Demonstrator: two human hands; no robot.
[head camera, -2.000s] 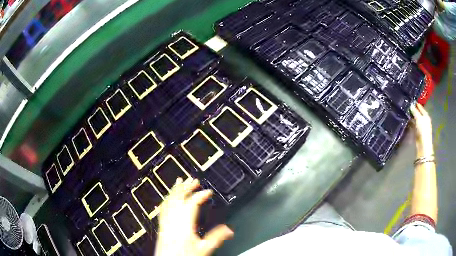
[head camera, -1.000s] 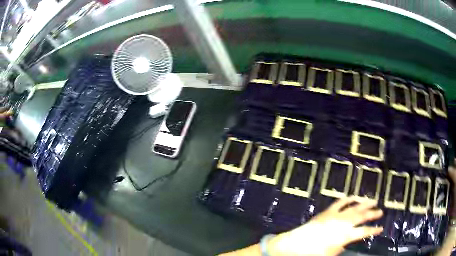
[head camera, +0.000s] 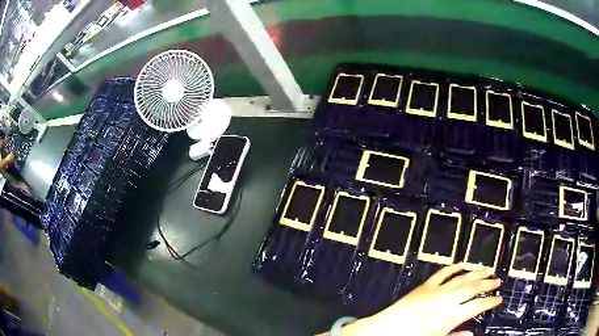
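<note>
A dark, glossy blister tray (head camera: 328, 272) lies on the green bench at the right. Pale-bordered small framed parts (head camera: 393, 235) sit in two long rows of upright pieces, with three sideways ones between the rows. My left hand (head camera: 433, 303) reaches in from the bottom edge, palm down and fingers spread, over the tray's near edge. Its fingertips are at the lower border of one framed part in the near row. The hand grips nothing that I can see. My right hand cannot be made out; at most a sliver of skin shows at the right rim.
A white desk fan (head camera: 174, 90) stands left of the tray. Beside it lie a white-edged phone or power bank (head camera: 223, 174) and a curling black cable (head camera: 178, 254). A tall tray stack (head camera: 108, 177) stands at the far left. A person's arm (head camera: 8, 161) shows at the left rim.
The view has swung left from the right-hand tray stack to the fan and left stack. My left hand stays over the tray's near edge. My right hand, earlier at the right stack, has left view.
</note>
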